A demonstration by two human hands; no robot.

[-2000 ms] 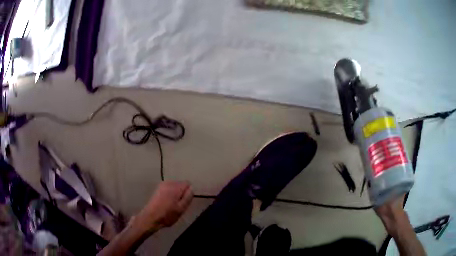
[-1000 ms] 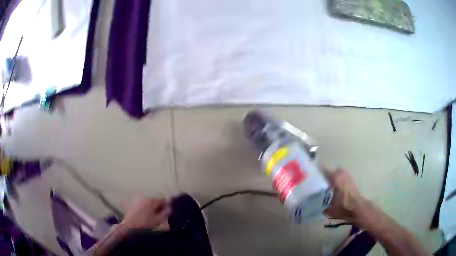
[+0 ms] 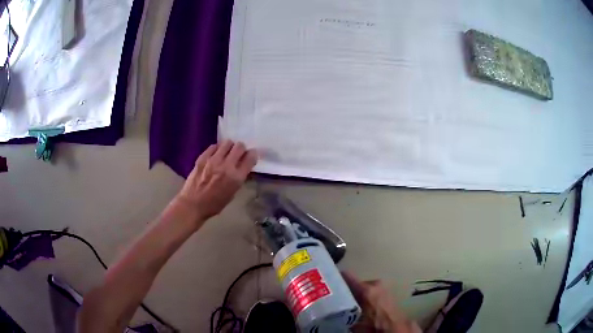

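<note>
The electric cutting machine, a grey cylinder with yellow and red labels, stands on the beige surface just off the near left corner of the lay, its metal foot towards the lay. My right hand is behind it at its right side, partly hidden by the motor, and holds it. My left hand lies at the paper's corner, fingertips on the edge of the white marker paper; whether they pinch it is unclear. Purple fabric sticks out left of the paper. The wrapped weight lies on the paper.
A neighbouring paper-topped lay with a green clamp is at the upper left. The black cord runs near my shoes. Thin dark offcuts lie at right. Another lay's edge is at far right.
The machine has moved left, off the paper's right part to near its left corner. My left hand has let go of the cord and moved up to the paper's corner. The view has shifted left.
</note>
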